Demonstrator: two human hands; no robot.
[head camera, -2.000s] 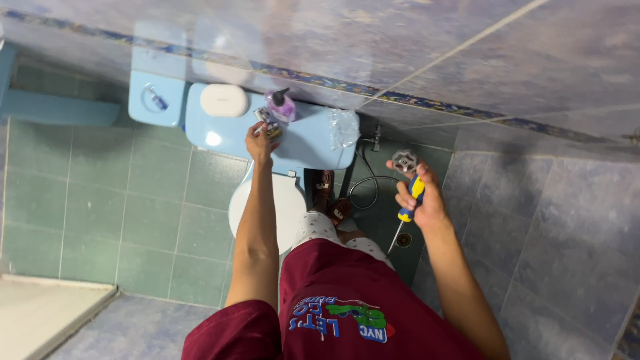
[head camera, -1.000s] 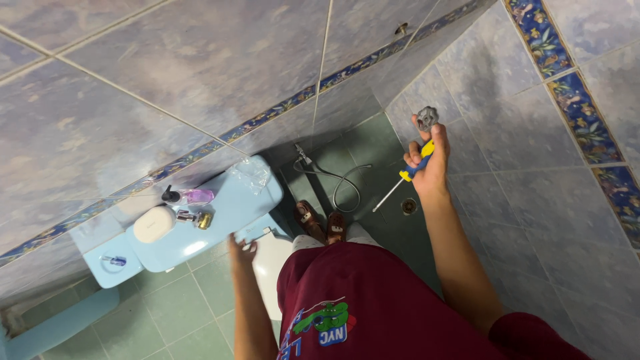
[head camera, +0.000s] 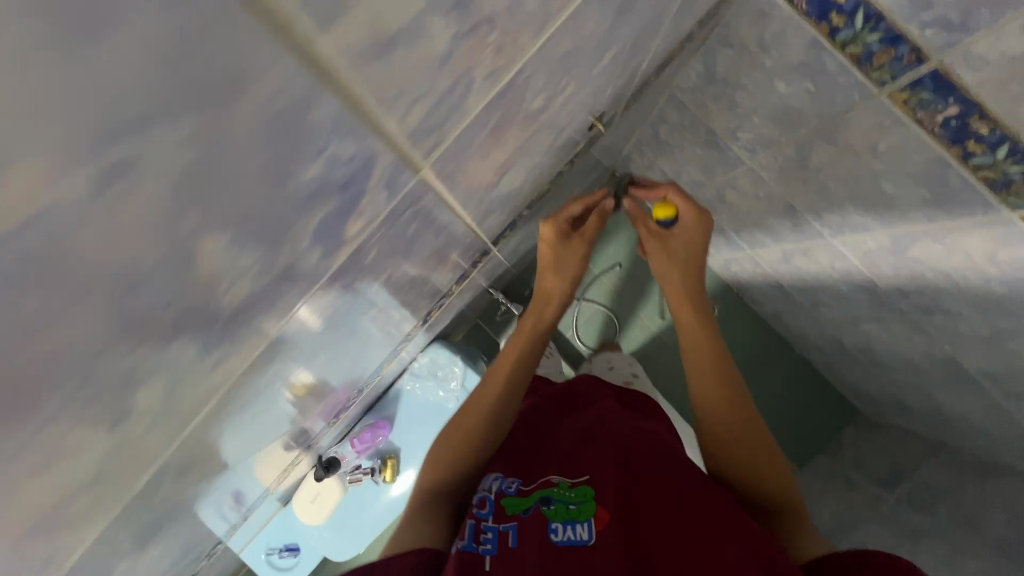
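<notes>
Both hands meet near the wall corner, around a small dark part (head camera: 620, 190) that is too blurred to name exactly. My left hand (head camera: 566, 240) pinches it from the left between thumb and fingertips. From the right, my right hand (head camera: 670, 232) touches it with thumb and forefinger. A screwdriver with a yellow and blue handle (head camera: 665, 213) is tucked in the same right hand, its handle end facing the camera; its shaft is not clearly seen.
A blue toilet tank (head camera: 420, 408) at lower left bears a purple pump bottle (head camera: 371, 437), a chrome-and-brass fitting (head camera: 376, 472) and a white oval box (head camera: 318, 498). A metal hose (head camera: 596, 320) loops over green floor. A brass outlet (head camera: 598, 123) sits on the wall.
My left hand has left the toilet area and come up beside my right hand. The hands now meet at the dark part. The view has swung toward the wall corner.
</notes>
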